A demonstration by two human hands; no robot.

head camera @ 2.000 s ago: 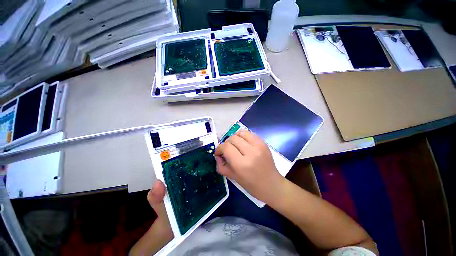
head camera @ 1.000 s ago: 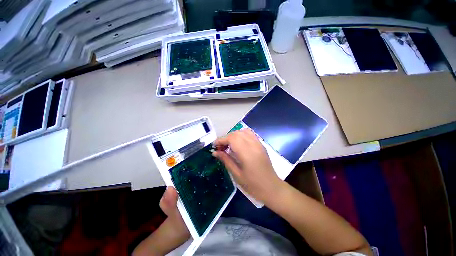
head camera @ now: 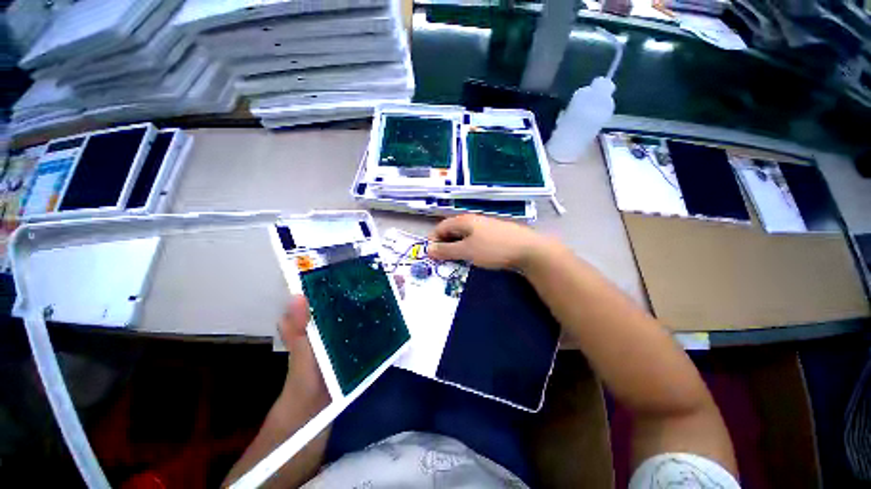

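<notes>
My left hand [head camera: 298,339] grips the left edge of the white front housing [head camera: 320,232]. The housing is tilted, its frame reaches far left, and its dark-green circuit board [head camera: 353,310] and orange round part [head camera: 305,263] face me. The white back cover [head camera: 420,320] lies right of it, overhanging the bench's front edge, with a dark writing panel [head camera: 497,334] on its right half. Thin wires and a yellow spot show at its upper left. My right hand [head camera: 477,241] is over its upper edge, fingertips together at the wires. What they pinch is too small to tell.
Housings with green boards [head camera: 417,143] are stacked behind. A squeeze bottle [head camera: 584,119] stands right of them. Two back covers lie on a cardboard sheet [head camera: 745,277] at right. White piles [head camera: 329,57] stand rear left; calculators [head camera: 105,170] lie at left.
The back cover has turned, bringing its wired half to the left and its panel to the lower right. My right hand has moved from the circuit board to the cover's wires. The view has tilted up.
</notes>
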